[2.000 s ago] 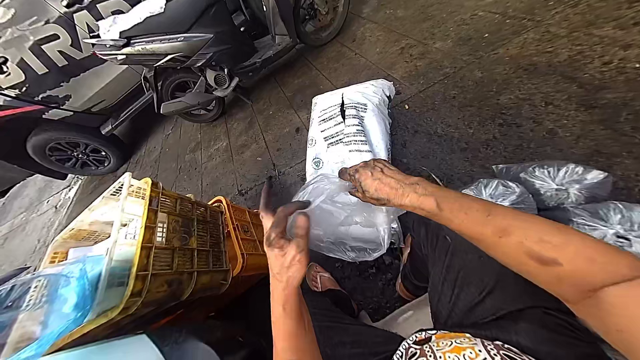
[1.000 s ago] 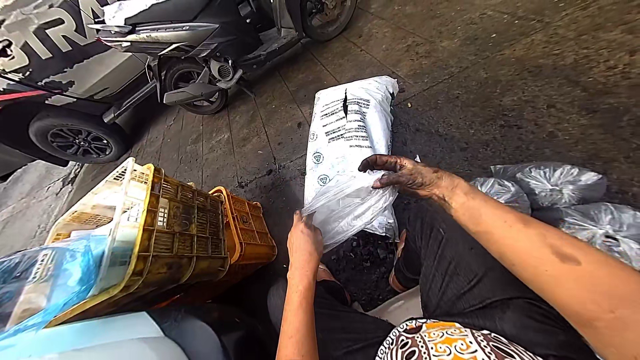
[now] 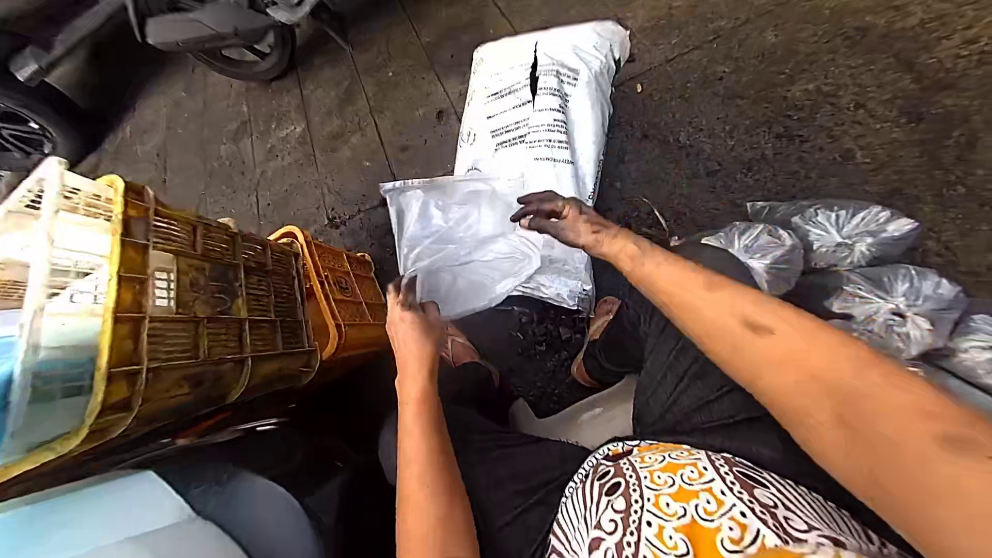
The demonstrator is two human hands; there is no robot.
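Observation:
My left hand [image 3: 415,316], its fingertips blackened, pinches the edge of a clear plastic bag [image 3: 457,240] that hangs spread and limp over the lower left of a large white sack. My right hand [image 3: 570,225], also blackened, is at the bag's right side with fingers bent; whether it grips the film I cannot tell. The white printed sack [image 3: 535,101] lies on the ground with a dark slit near its top. Black charcoal-like lumps [image 3: 546,349] lie at its lower end, between my feet.
Yellow [image 3: 217,310] and orange [image 3: 349,294] plastic crates stand at my left. Several tied clear bags with dark contents [image 3: 899,306] lie at my right. A motorcycle's rear wheel [image 3: 248,54] and a car wheel [image 3: 31,132] are at the upper left.
The clear bag, gathered between both hands over the sack a second ago, is now spread out toward the left. My right hand's fingers have moved to its right side. The view has shifted.

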